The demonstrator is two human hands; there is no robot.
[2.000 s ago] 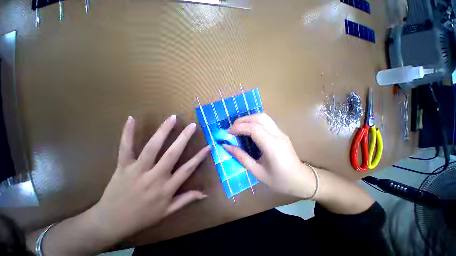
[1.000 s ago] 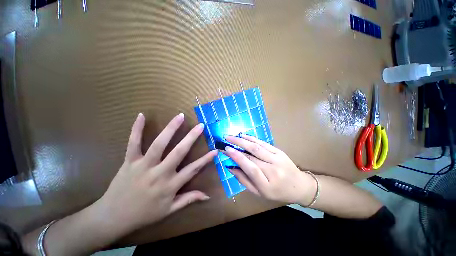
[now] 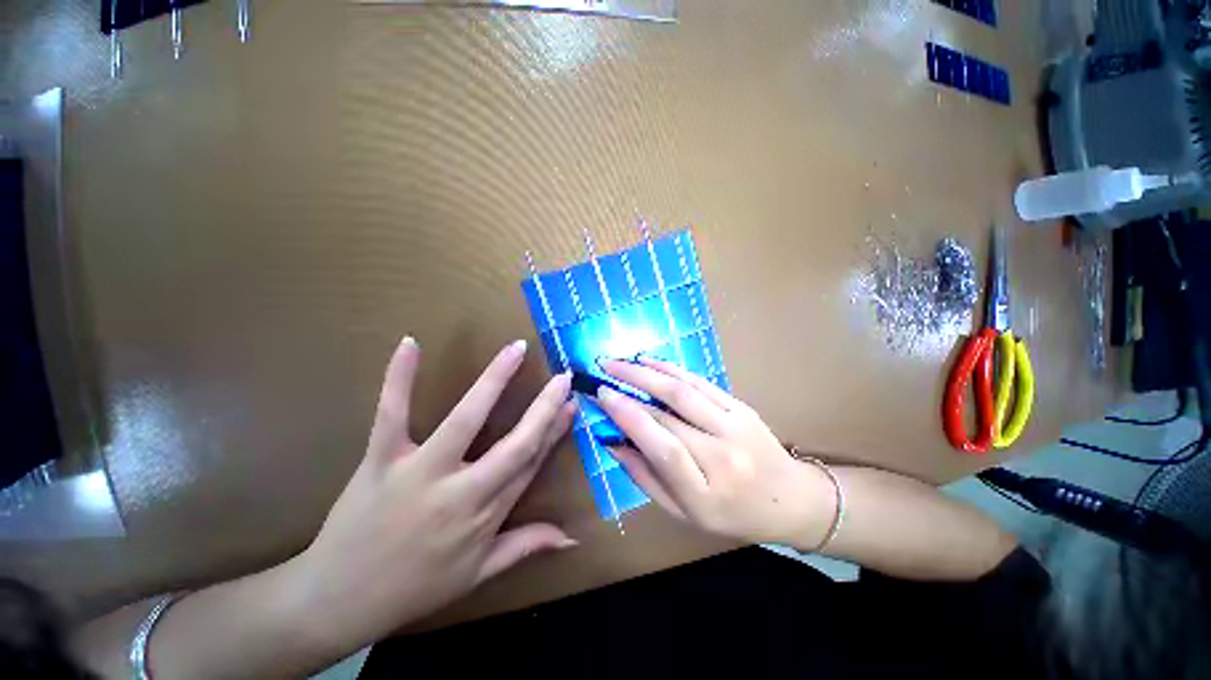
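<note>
A bright blue solar cell string [image 3: 618,286] with silver lines and wire ends lies slightly tilted on the brown bench. My right hand [image 3: 724,452] rests over its lower right part, and its fingertips hold a small black tape piece [image 3: 586,384] near the string's left edge. My left hand [image 3: 432,492] lies to the left, palm down with fingers spread. Its index fingertip touches the string's left edge by the black piece. The cells under my right hand are hidden.
Red-and-yellow-handled cutters [image 3: 989,379] lie right, beside ribbon offcuts [image 3: 930,295]. A white squeeze bottle [image 3: 1078,194] and grey machine [image 3: 1126,113] stand beyond. Navy cell strips [image 3: 968,73] lie upper right, a string [image 3: 146,11] upper left, and a clear sheet [image 3: 80,438] at left.
My right hand has moved from the string's middle onto its lower right part, showing the black piece. My left hand has shifted right, its index fingertip now at that piece.
</note>
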